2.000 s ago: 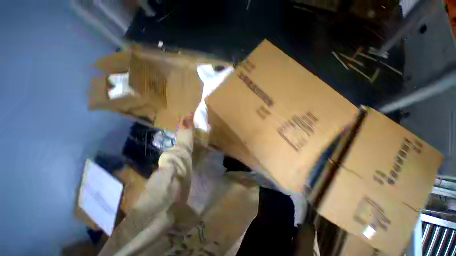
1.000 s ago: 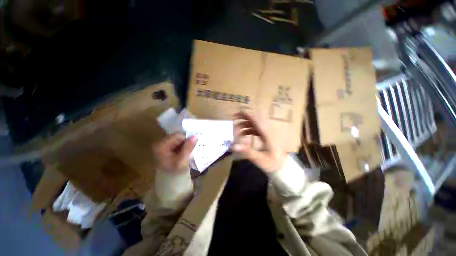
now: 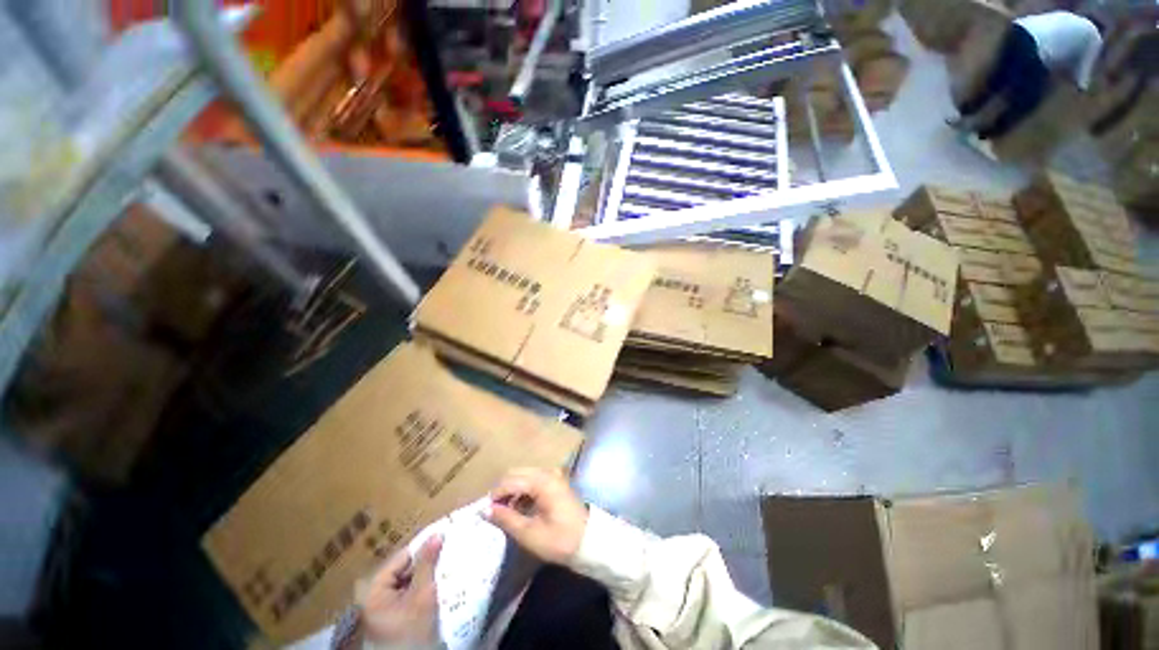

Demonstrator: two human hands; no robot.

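Note:
A white printed label strip [image 3: 469,574] is held between my two hands at the bottom centre. My left hand [image 3: 404,599] grips its left side, partly cut off by the lower edge. My right hand [image 3: 540,513] pinches its upper right corner. Behind the strip, a large flat carton [image 3: 343,508] with dark printing lies on the dark surface. A stack of flat printed cartons [image 3: 540,292] lies beyond it, with another stack [image 3: 703,305] to its right.
A closed printed carton [image 3: 877,273] stands on the grey floor, with palletised cartons [image 3: 1017,279] behind it. A large brown box [image 3: 991,571] is at the lower right. A white roller conveyor [image 3: 699,159] stands at the back. A person [image 3: 1032,70] bends over at the upper right.
The view has swung right, bringing the conveyor, floor and pallet into view. Both hands still hold the label strip, now low in the picture; my right hand has closed on its corner.

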